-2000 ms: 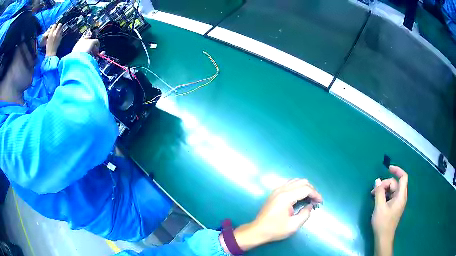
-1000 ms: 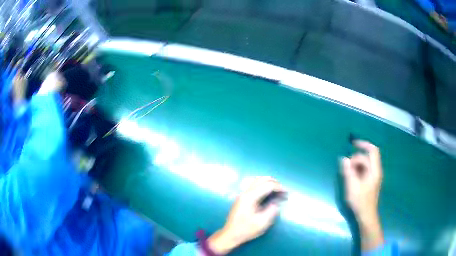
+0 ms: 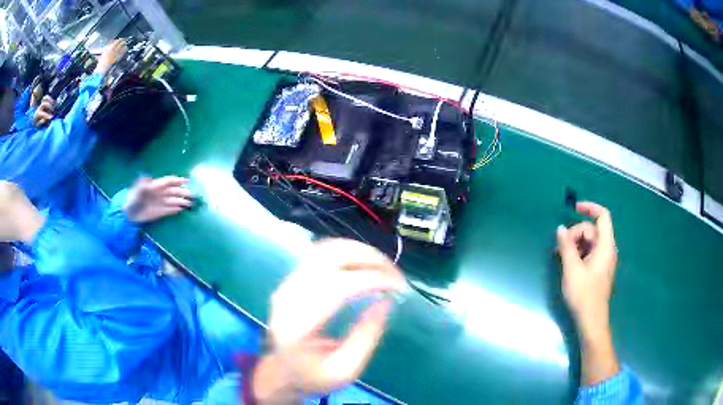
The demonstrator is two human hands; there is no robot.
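A black boxy device unit (image 3: pixel 337 162) lies ahead, with a blue board (image 3: pixel 285 115), an orange flex cable (image 3: pixel 323 119), white cables and a red wire (image 3: pixel 341 188) on it. A yellow-green and silver block (image 3: pixel 422 213) is at its near right corner. My left hand (image 3: pixel 333 316) is blurred in front of the unit, thumb and fingers apart; whether it holds anything is unclear. My right hand (image 3: pixel 591 265) is to the right of the unit, fingers curled, with a small black tape piece (image 3: pixel 571 196) at its index fingertip.
Blue-smocked people work at left; one person's hand (image 3: pixel 158 198) is over the green bench mat (image 3: pixel 507 348). Another unit (image 3: pixel 131 119) stands at far left. A white rail (image 3: pixel 547 146) with a small dark block (image 3: pixel 674 186) runs along the back.
The view has shifted. The device unit now lies between the neighbouring worker and my right hand. My left hand has moved left, and the dark item seen in it earlier no longer shows.
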